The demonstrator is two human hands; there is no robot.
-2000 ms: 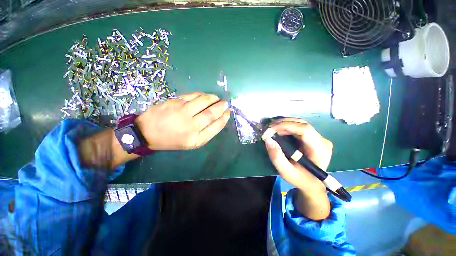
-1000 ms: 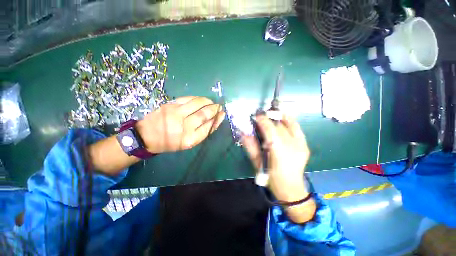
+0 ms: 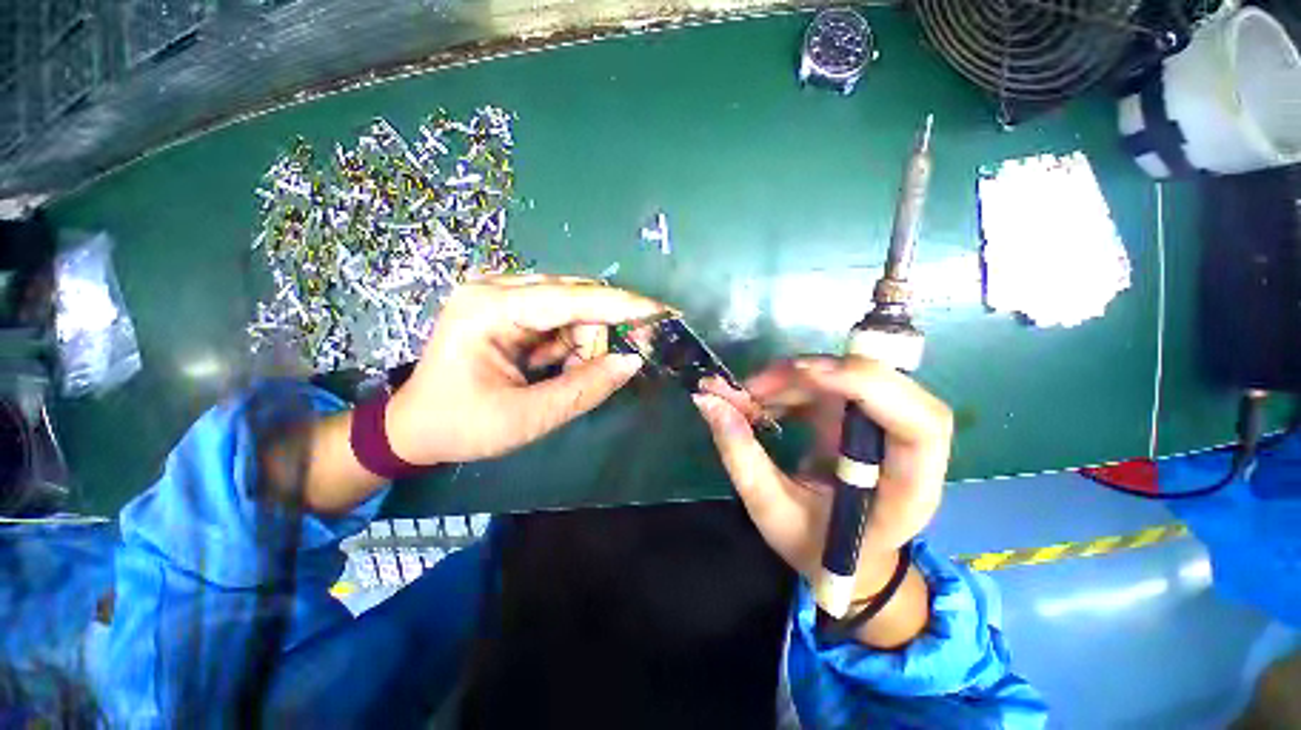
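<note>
A small dark circuit board (image 3: 694, 357) is held tilted between both hands, a little above the green mat. My left hand (image 3: 521, 364) grips its left end between thumb and fingers. My right hand (image 3: 856, 442) pinches its lower right end with thumb and fingertip. My right hand also holds the black soldering iron (image 3: 902, 257), its bare tip pointing up and away from the board. A small white component (image 3: 655, 233) lies on the mat beyond the board. A loose pile of small components (image 3: 385, 228) lies at left.
A white stack of boards (image 3: 1053, 240) lies at right. Behind are a round watch (image 3: 838, 50), a fan (image 3: 1034, 43) and a white cylinder (image 3: 1238, 93). A black box (image 3: 1256, 271) stands at the right edge, a clear plastic bag (image 3: 94, 314) lies at left. A blue sleeve (image 3: 1256, 528) shows at right.
The board has been lifted off the mat and turned darker side up. My right hand now grips it too, and the iron tip has swung up and away from it.
</note>
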